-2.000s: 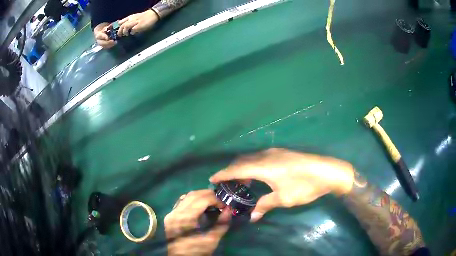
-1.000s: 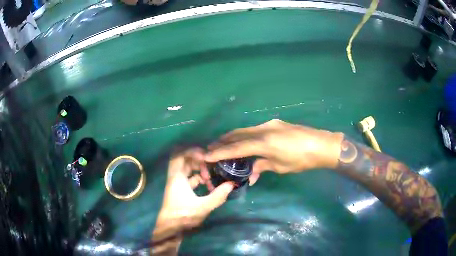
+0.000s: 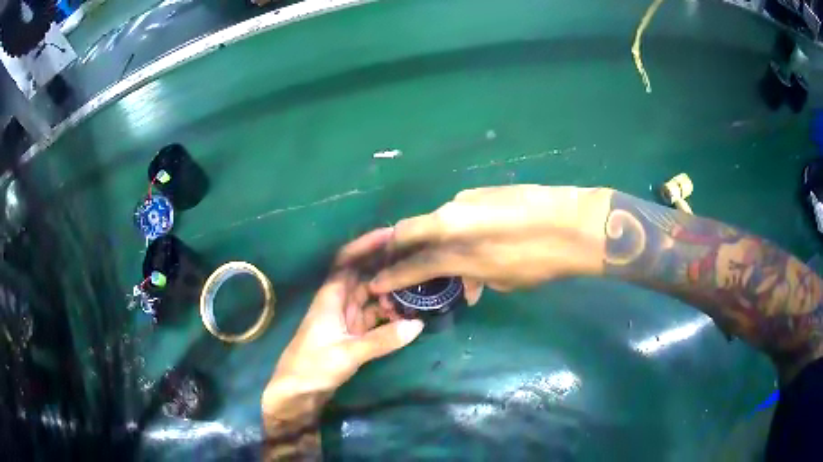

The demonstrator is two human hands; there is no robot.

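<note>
A black cylindrical housing (image 3: 433, 302) stands on the green surface in front of me, its dark front ring with fine pale ticks facing up. My right hand (image 3: 496, 236) reaches over it from the right, with fingers on its far side and on its right edge. My left hand (image 3: 338, 329) holds it from the left, thumb at the near left edge of the ring. Both hands are bare. Most of the housing's side is hidden by the fingers.
Two black housings with wires (image 3: 180, 176) lie at left, by a blue round insert (image 3: 154, 216). A tape roll (image 3: 236, 301) lies nearer. A partly hidden mallet (image 3: 677, 190) is at right, a yellow strip (image 3: 642, 50) at the far edge, and dark cylinders (image 3: 783, 83) at far right.
The view has shifted and tilted down, and the other person's hands have left it. Both hands stay around the housing, and its ring now shows more squarely from above.
</note>
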